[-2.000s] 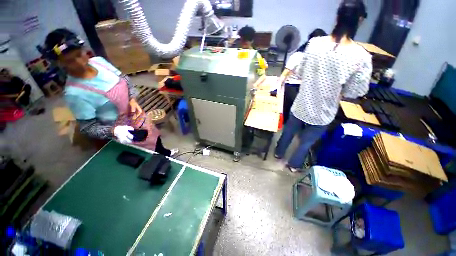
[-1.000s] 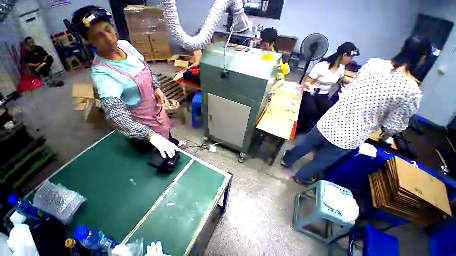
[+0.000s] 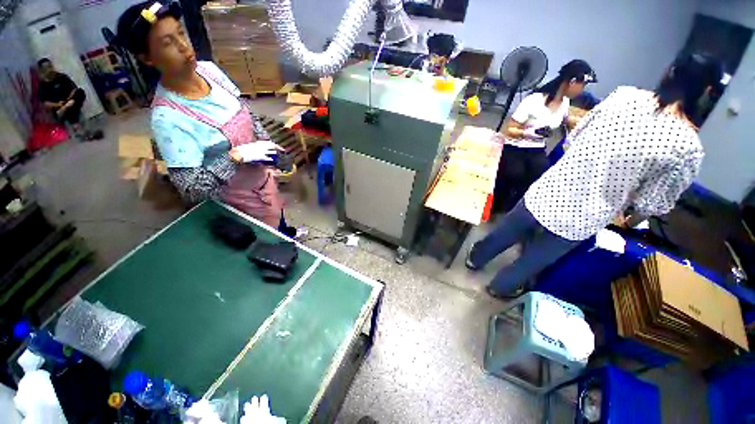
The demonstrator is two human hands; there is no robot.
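Note:
A stack of black parts lies on the green bench top, and a second dark clump lies left of it. A crinkled clear bag is at the bench's left side. Bottles with blue caps stand at the lower edge, beside a soft black lump. A white glove-like shape is cut off by the bottom edge, with fingers up. I see no arm joined to it. Neither of my hands can be made out.
A coworker in an apron stands across the bench, gloved hand at a dark piece. A machine cabinet stands beyond. On the right are a pale stool with white cloths, stacked boards, and two other people at tables.
The view has turned left. The coworker's gloved hand reached down to the black stack and is now back at chest height. The person in the dotted top leans farther over the right table.

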